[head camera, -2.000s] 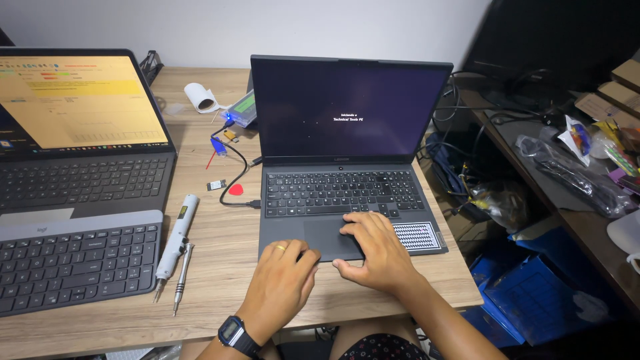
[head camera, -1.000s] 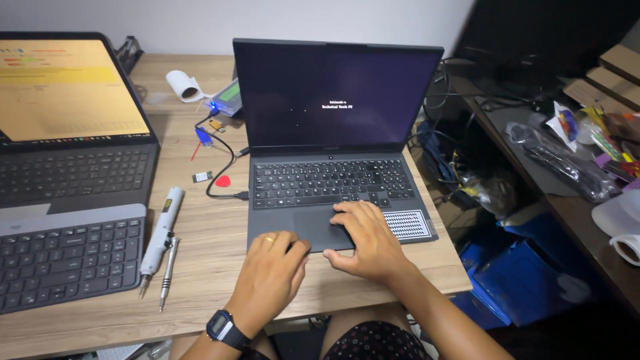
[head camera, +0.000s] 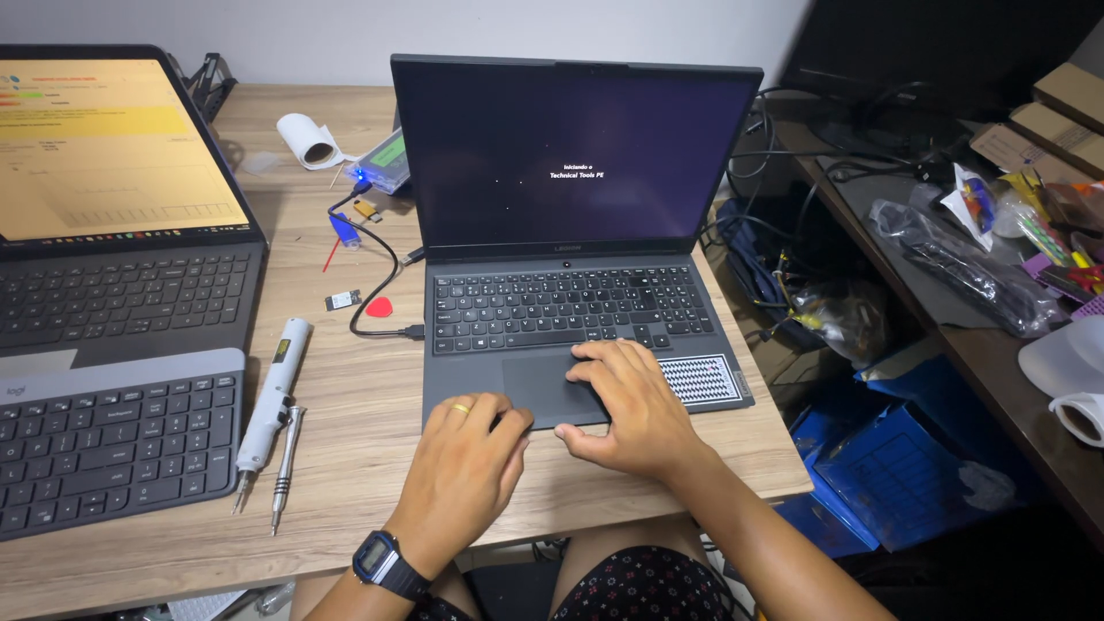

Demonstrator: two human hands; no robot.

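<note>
A dark Legion laptop (head camera: 569, 310) lies open on the wooden desk, its dark screen showing short white loading text. My right hand (head camera: 625, 401) rests over the right part of the touchpad (head camera: 543, 388), fingers spread and fingertips near the keyboard's lower edge. At the laptop's front left edge is my left hand (head camera: 474, 453), fingers curled over the palm rest and holding nothing visible. A black USB cable (head camera: 392, 276) plugs into the laptop's left side and runs to a small clear-cased device (head camera: 384, 164) with a lit blue light and a green display.
Left of the laptop are an M.2 SSD (head camera: 343, 300), a red guitar-pick-shaped opener (head camera: 379, 307), an electric screwdriver (head camera: 274, 397) and a slim metal screwdriver (head camera: 286, 470). A second laptop (head camera: 129, 293) and a Logitech keyboard (head camera: 121, 440) stand far left. A cluttered dark desk (head camera: 975, 362) is at right.
</note>
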